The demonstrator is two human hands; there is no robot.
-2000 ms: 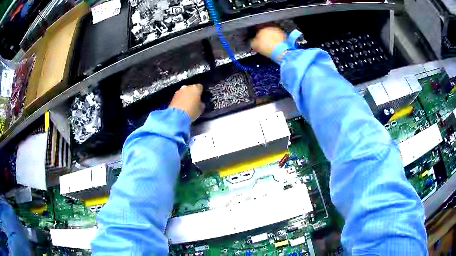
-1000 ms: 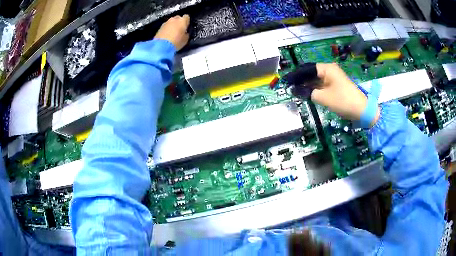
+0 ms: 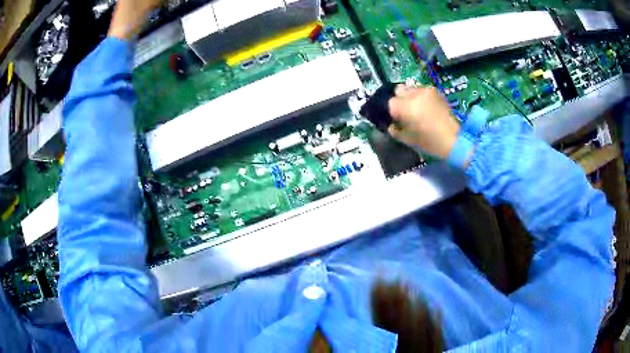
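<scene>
A green circuit board (image 3: pixel 235 183) crowded with parts lies in front of me. A long silver-white heatsink (image 3: pixel 255 107) crosses its middle, and a block heatsink (image 3: pixel 242 24) with a yellow strip (image 3: pixel 273 44) below stands at its far side. My right hand (image 3: pixel 418 118), with black coverings on its fingertips and a light-blue wristband, is at the board's right edge, fingers bent together; whether it holds a part is hidden. My left hand (image 3: pixel 132 12) is at the top left near the bins, cut off by the picture's edge; its fingertips are not visible.
A silver conveyor rail (image 3: pixel 304 231) runs along the near board edge. Another green board with a long heatsink (image 3: pixel 494 34) lies right; part of another board with white heatsinks (image 3: pixel 43 219) lies left. A black bin of shiny metal pieces (image 3: pixel 52 43) is at upper left.
The view has tilted down towards the near rail. My right hand has come from the bins to the board's right edge, then nearer to me. My left hand stays by the bins.
</scene>
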